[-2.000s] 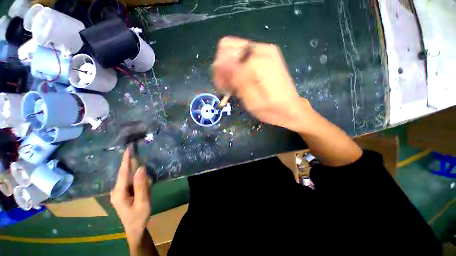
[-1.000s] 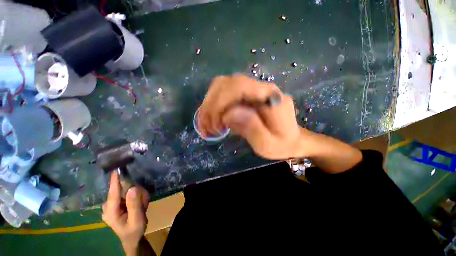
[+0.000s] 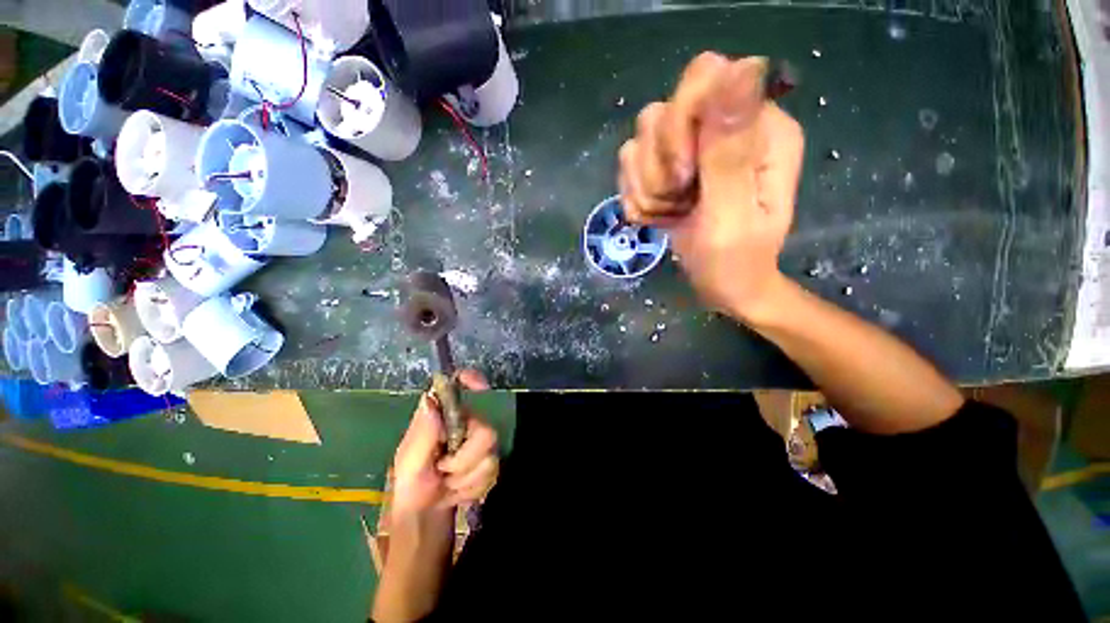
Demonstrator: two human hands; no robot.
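Note:
A light blue motor housing (image 3: 626, 254) stands on the dark-green bench, its spoked hub seen end-on. My right hand (image 3: 718, 170) is a fist above and to the right of it, partly over its rim. A dark thin tool end, perhaps a punch, sticks out at the top of the fist; the rest is hidden by the fingers. My left hand (image 3: 448, 453) grips the handle of a hammer (image 3: 429, 310) at the bench's front edge. The hammer's dark round head is left of the housing, apart from it.
Light blue, white and black housings (image 3: 265, 170) with thin red wires are piled at the left. Tiny specks lie scattered on the bench (image 3: 852, 183). A white sheet (image 3: 1091, 292) is at the right edge. An open carton (image 3: 807, 450) with small shiny parts is below the bench edge.
The view has shifted, showing more of the pile. My right hand has lifted off the housing, uncovering its spokes. The hammer's head has turned in my left hand.

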